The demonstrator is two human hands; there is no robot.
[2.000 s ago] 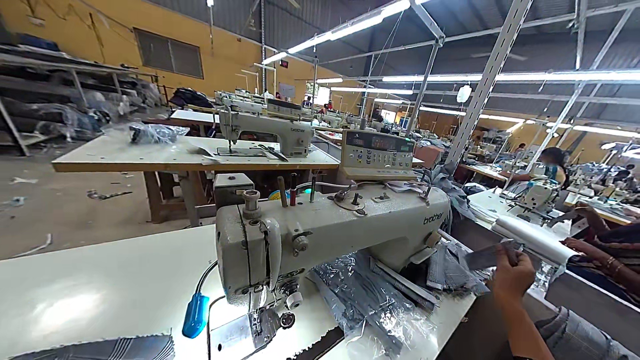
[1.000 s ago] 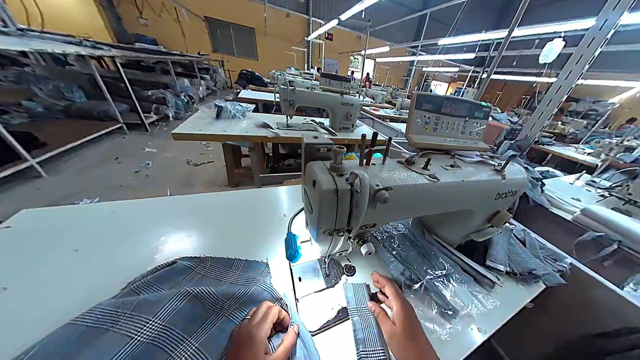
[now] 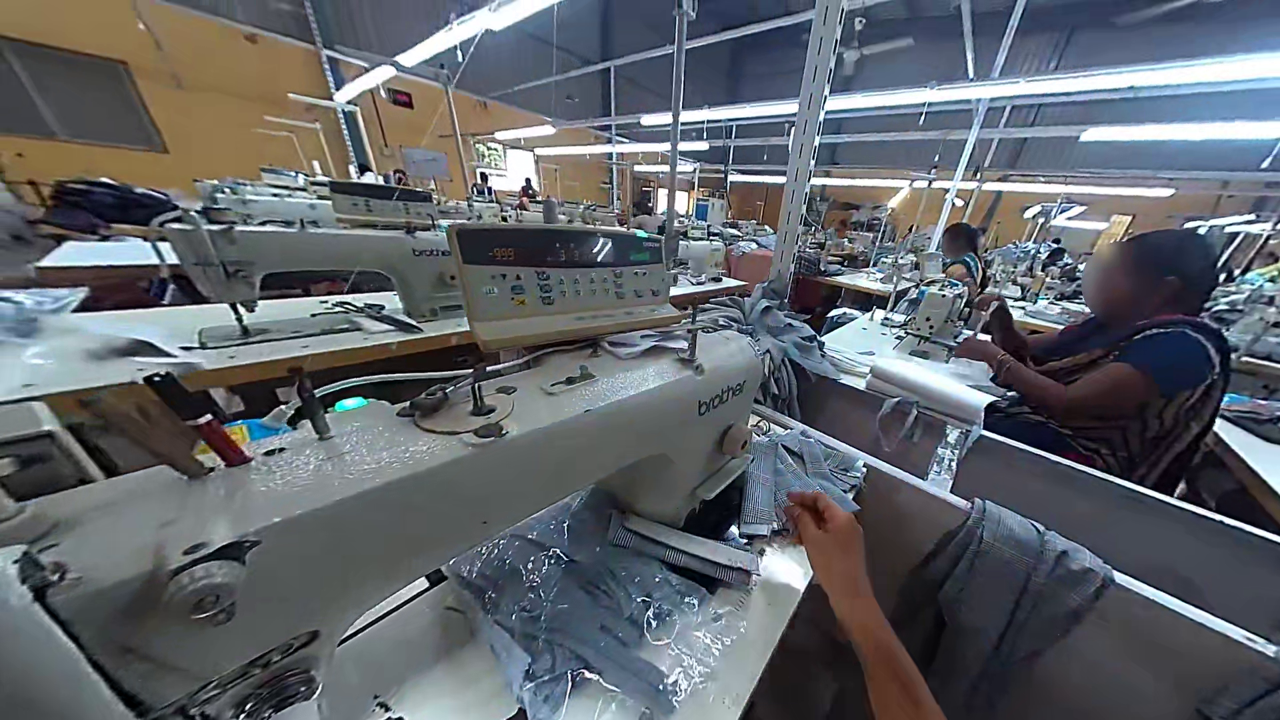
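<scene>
My right hand [image 3: 828,545] reaches to the right end of the sewing table, its fingertips at a pile of plaid fabric pieces [image 3: 800,470] beside the Brother sewing machine [image 3: 560,440]. Whether the fingers pinch a piece cannot be told. My left hand is out of view. Under the machine's arm lies a clear plastic bag [image 3: 600,610] with grey fabric, and folded plaid strips [image 3: 685,548] rest on it. The control panel [image 3: 560,280] stands behind the machine's arm.
Grey plaid cloth [image 3: 1020,590] hangs over a partition edge at the right. Past it, a co-worker [image 3: 1120,370] sits at another sewing machine [image 3: 935,318]. A second Brother machine [image 3: 330,260] stands on the table behind, with scissors [image 3: 375,316] near it.
My right hand has moved from beside the needle area to the fabric pile at the right. My left hand, on the plaid cloth one second ago, has left the view. The view has swung right.
</scene>
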